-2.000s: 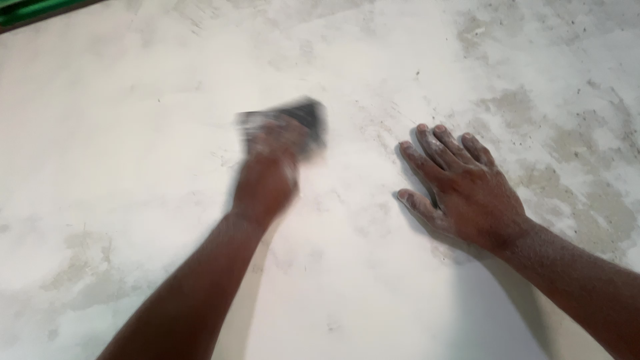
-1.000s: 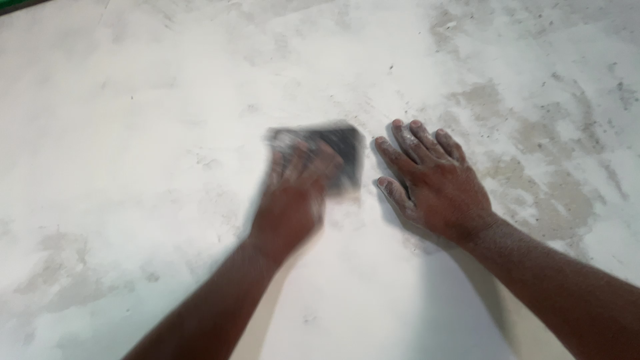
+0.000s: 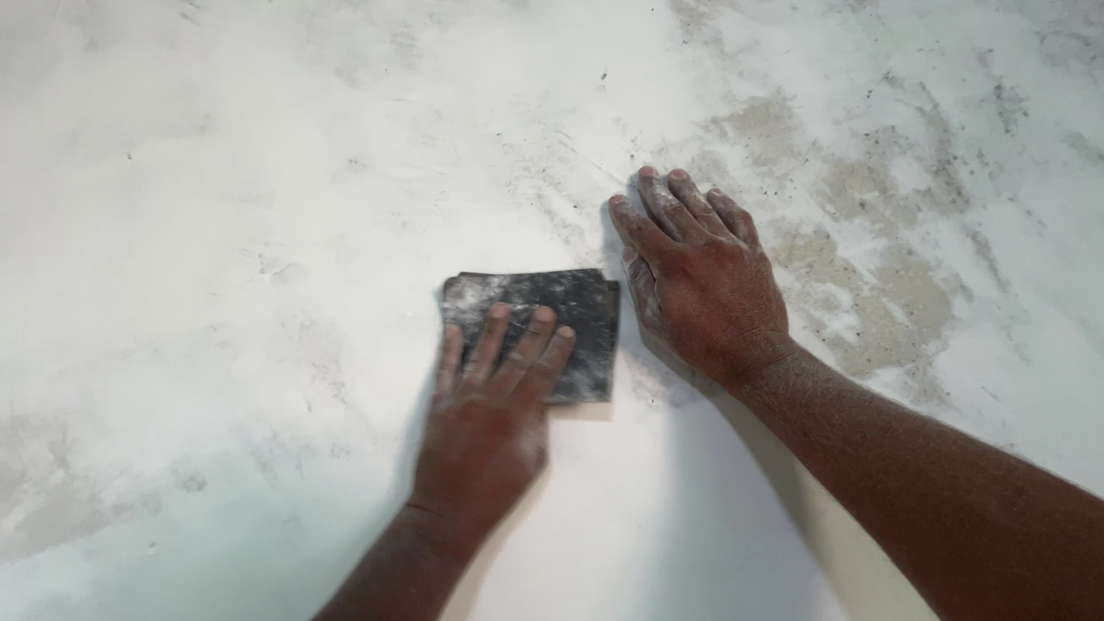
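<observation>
My left hand (image 3: pixel 487 414) lies with spread fingers on a black, dust-smeared sheet of sandpaper (image 3: pixel 578 345), folded or stacked, in the middle of the head view. The fingers press on its top face; its underside is hidden against a white, dusty surface (image 3: pixel 259 345). Right of the sheet, a short gap apart, my right hand (image 3: pixel 707 267) rests palm down on the same surface. It holds nothing, its fingers are slightly apart, and white dust coats them.
Grey-beige worn patches (image 3: pixel 888 302) mark the surface beyond my right hand, with dark specks and scratches around them. Another greyish patch (image 3: pixel 43 492) shows at the lower left. Shadows of both forearms fall on the surface.
My left hand and the black sheet have moved right and nearer to me, closer to my right hand than two seconds ago. My right hand stays flat on the surface.
</observation>
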